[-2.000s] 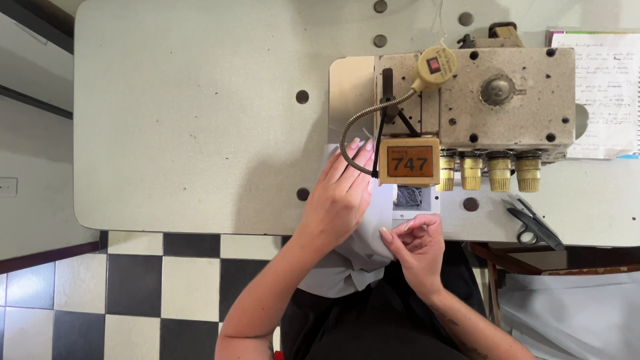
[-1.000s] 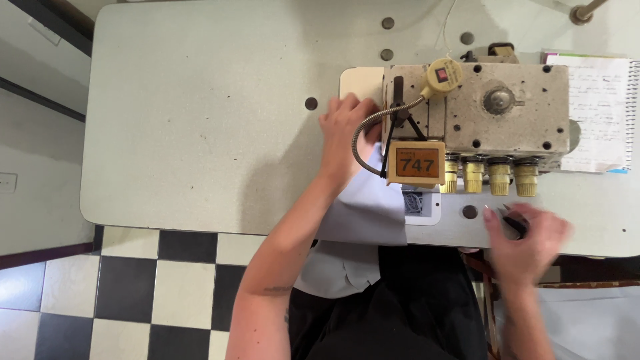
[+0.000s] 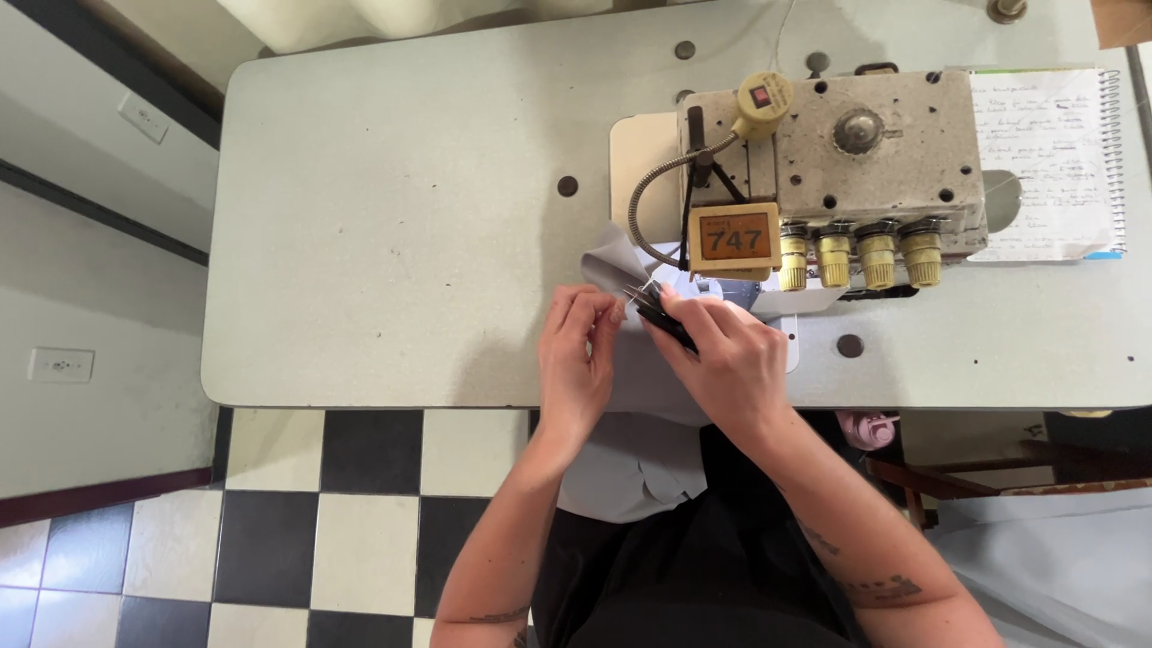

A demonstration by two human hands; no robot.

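My right hand (image 3: 729, 360) grips black-handled thread snips (image 3: 666, 326), their metal blades pointing up and left near the edge of a light grey fabric (image 3: 661, 382). Close beside the blades, my left hand (image 3: 580, 351) pinches something small between thumb and fingers, perhaps thread or the fabric's edge; which one cannot be told. The fabric lies by the front of an overlock sewing machine (image 3: 877, 148), has a folded corner standing up behind my hands and hangs over the table's front edge onto my lap.
A lamp on a flexible metal neck (image 3: 643, 193) curves down left of the machine head. Yellow tension knobs (image 3: 877, 261) line its front. A spiral notebook (image 3: 1044, 171) with handwriting lies at the right. Below the table's front edge are a pink bottle (image 3: 868, 430) and a wooden chair (image 3: 936, 486).
My right hand went from the fabric to the black snips at the right, then brought them to the fabric. My left hand has come back from beside the machine toward the front edge.
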